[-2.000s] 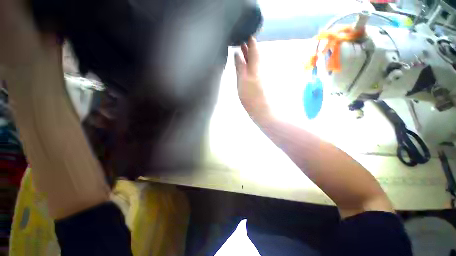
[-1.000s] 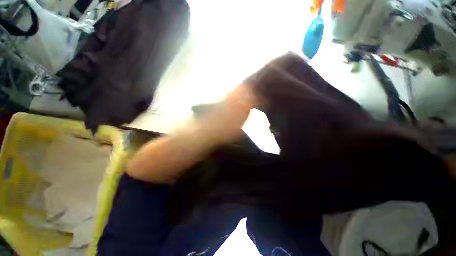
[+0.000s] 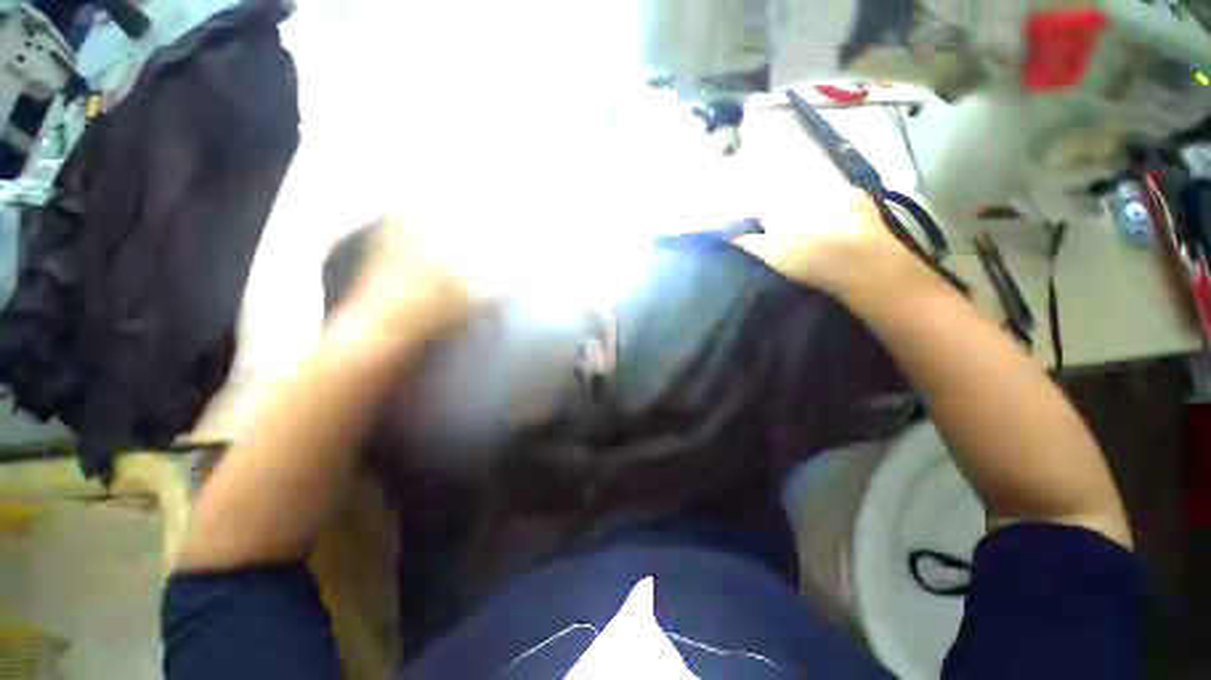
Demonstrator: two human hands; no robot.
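Observation:
A large black cloth (image 3: 717,385) lies over my lap and the front edge of the white table, its upper part lost in glare. My left hand (image 3: 412,286), blurred, is on its upper left part; the fingers are washed out and its grip cannot be told. My right hand (image 3: 817,253) is at the cloth's upper right edge, with fingers closed on that edge. Black shears (image 3: 850,166) lie on the table just beyond my right hand, their handles partly behind my wrist.
A dark garment pile (image 3: 146,226) hangs over the table edge at left. A yellow crate (image 3: 173,511) is at lower left. The white machine head (image 3: 983,133) is at upper right. Slim dark tools (image 3: 1005,282) lie right of the shears. A white round lid (image 3: 916,518) holds a black loop.
The black cloth has moved from the right side to the middle, spread between both hands. My right hand now shows at its edge. The view has shifted right, and the blue piece is no longer visible.

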